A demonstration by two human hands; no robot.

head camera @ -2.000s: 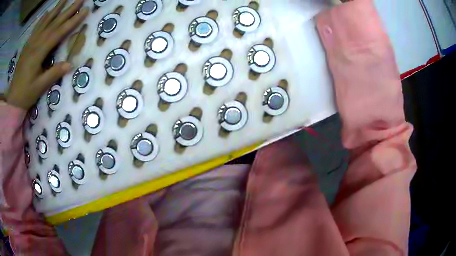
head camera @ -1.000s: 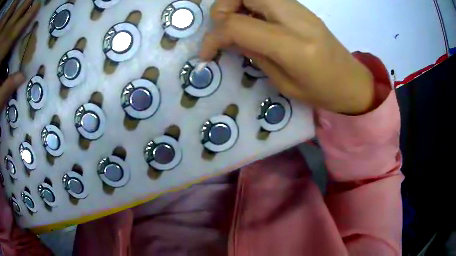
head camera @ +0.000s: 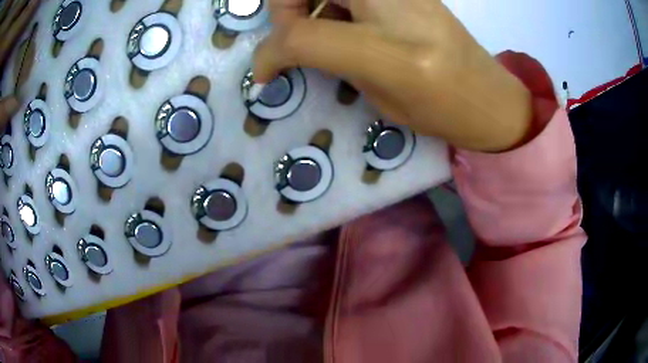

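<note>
A white foam tray point(head camera: 234, 269) holds rows of round parts with silver centres and pale rings. My right hand point(head camera: 419, 71) is over the upper right of the tray. It pinches a cotton swab point(head camera: 257, 89), whose white tip is at the left edge of the silver centre of one round part point(head camera: 275, 91); a bit of its thin stick shows above my fingers. My left hand point(head camera: 8, 106) is at the far left edge of the picture, mostly cut off and blurred, by the tray's left part.
Yellow tape point(head camera: 114, 300) runs along the near edge below the tray. A white surface with a red edge point(head camera: 604, 88) lies at the upper right, with a dark area beyond it. My pink sleeves and clothing are close to the tray's near side.
My right hand came in from outside the view and brought the swab tip onto a part. Over the last second it shifted slightly left. The tray appears closer, and my left hand has moved mostly out of view.
</note>
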